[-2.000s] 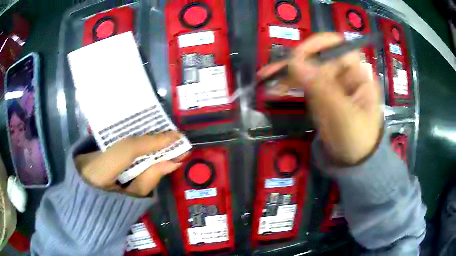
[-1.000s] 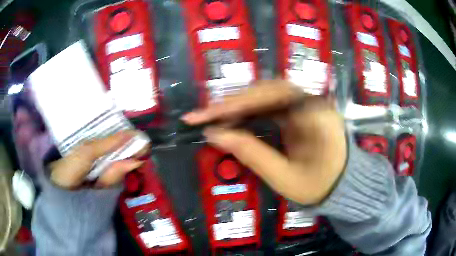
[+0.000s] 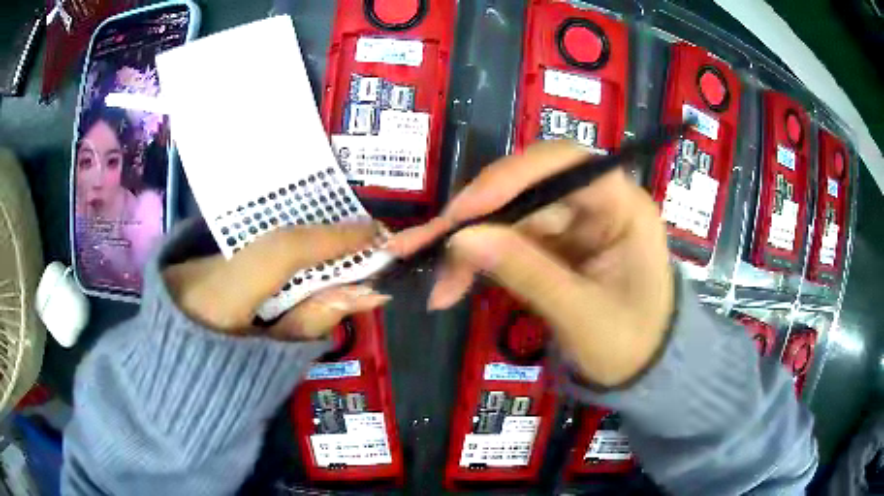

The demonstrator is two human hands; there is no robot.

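My left hand [image 3: 281, 276] holds the white dot label sheet [image 3: 247, 107] between thumb and fingers. Its blank end points up and its rows of small dark dots [image 3: 291, 203] lie near my fingers. My right hand [image 3: 572, 252] holds the dark tweezers [image 3: 572, 179]. Their tips meet the right edge of the sheet beside my left fingertips; whether a dot is between them cannot be told. Red phone units [image 3: 441, 107] lie below and around my hands, each with a black-ringed round part, silvery slots and white labels. My right hand partly covers some units.
The clear blister tray [image 3: 485, 58] holds the red units in two rows. At the left are a smartphone [image 3: 126, 155] showing a face, a small white rounded object [image 3: 62, 304] and a cream fan [image 3: 17, 276]. A white strip [image 3: 790, 48] curves at the upper right.
The tweezers have moved from over the units at the right to the sheet in my left hand. The view has shifted, so the smartphone shows more fully.
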